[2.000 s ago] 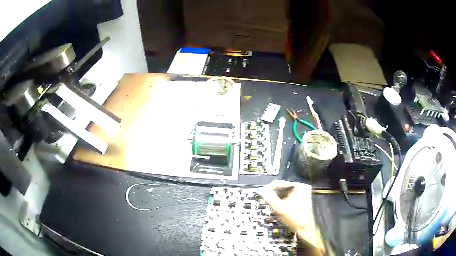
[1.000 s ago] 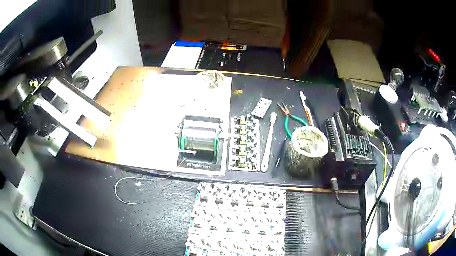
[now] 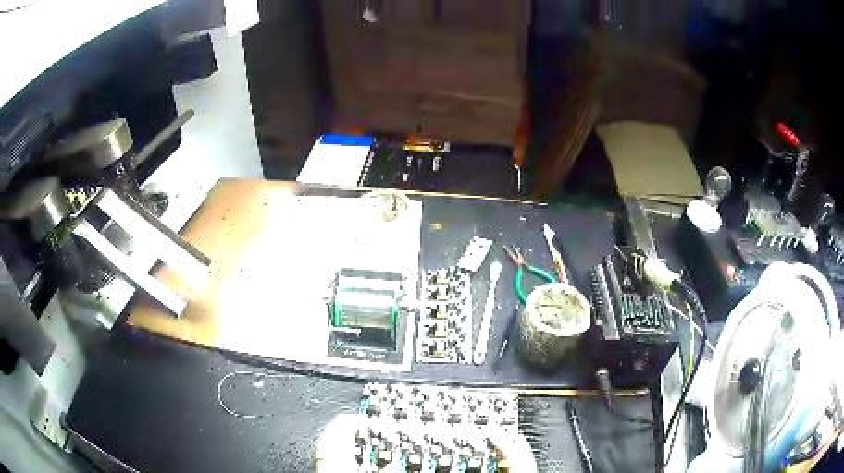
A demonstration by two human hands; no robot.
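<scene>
A panel of small circuit boards lies on the black mat at the bottom centre, components up. In front of it a second board panel or strip is held up, cut off by the lower edge. Pale rounded shapes at its two ends look like my left hand and my right hand, closed on it. Both are washed out by glare and cut off below, so single fingers are hard to tell. A slim dark pen-like tool lies on the mat to the right.
Behind are a solder spool, an upright board strip, a white strip tool, a grey can, green-handled pliers and a black ribbed box. A fan stands right, a machine with pale rails left.
The scene has shifted down in view. My hands, absent one second ago, now show at the bottom with a board piece in front of the panel. The dark tool now lies on the mat.
</scene>
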